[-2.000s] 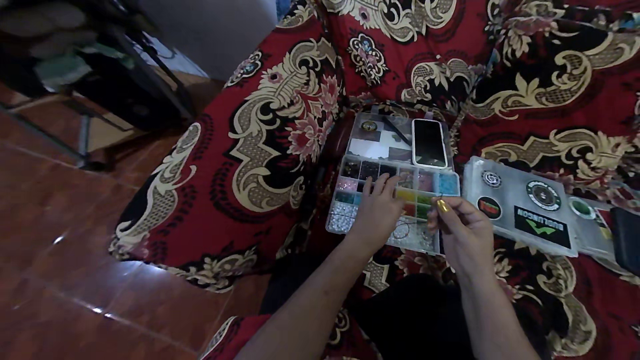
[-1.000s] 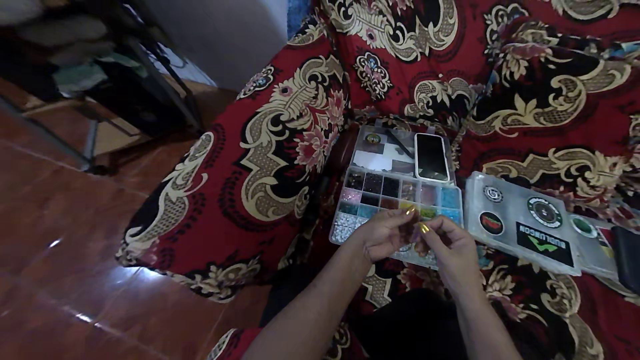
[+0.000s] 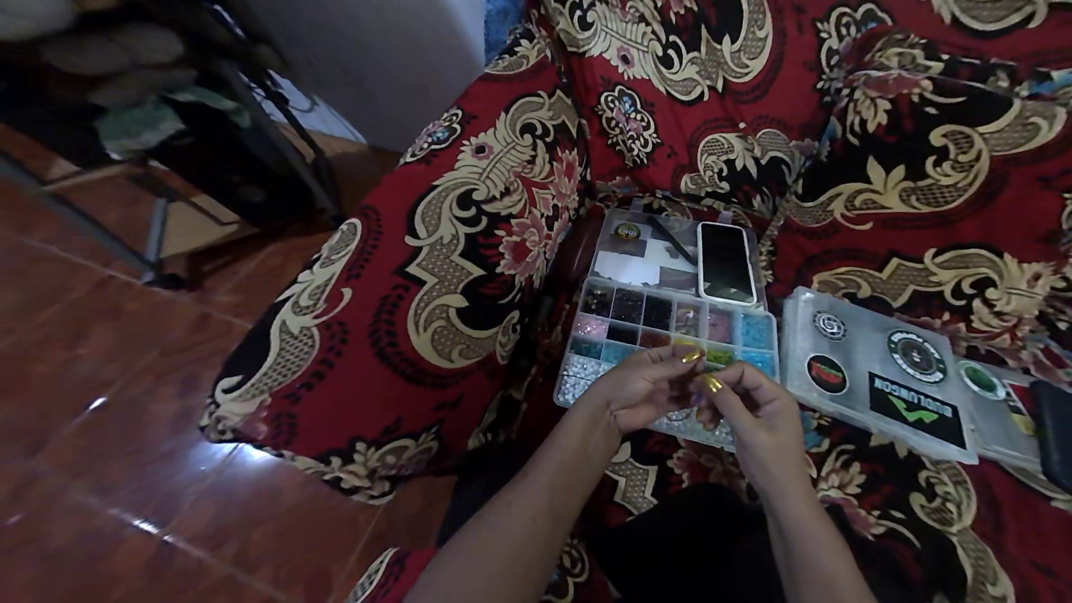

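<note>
My left hand [image 3: 649, 387] and my right hand [image 3: 745, 402] are close together above the front part of a clear plastic compartment box [image 3: 563, 381]. Thumbs and fingertips, with gold-coloured nails, are bent toward each other; something tiny may be between them, too small to make out. The box holds small beads sorted by colour: white beads [image 3: 578, 381] at the front left, pink beads [image 3: 591, 327] behind them, blue beads [image 3: 757, 329] at the right, dark ones at the back. Its lid [image 3: 641, 266] lies open behind, bearing a smartphone [image 3: 726, 261] and a dark slim tool [image 3: 672, 239].
A closed clear plastic case [image 3: 854, 394] with round stickers lies to the right, with another case [image 3: 997, 419] and a dark object [image 3: 1053, 431] beyond it. All rest on a sofa with a red patterned cover [image 3: 469, 276]. A metal-framed stand [image 3: 151, 243] is on the tiled floor at left.
Two seconds ago my left hand was over the box's compartments, apart from my right. It has since come over to my right hand, and both now work close together.
</note>
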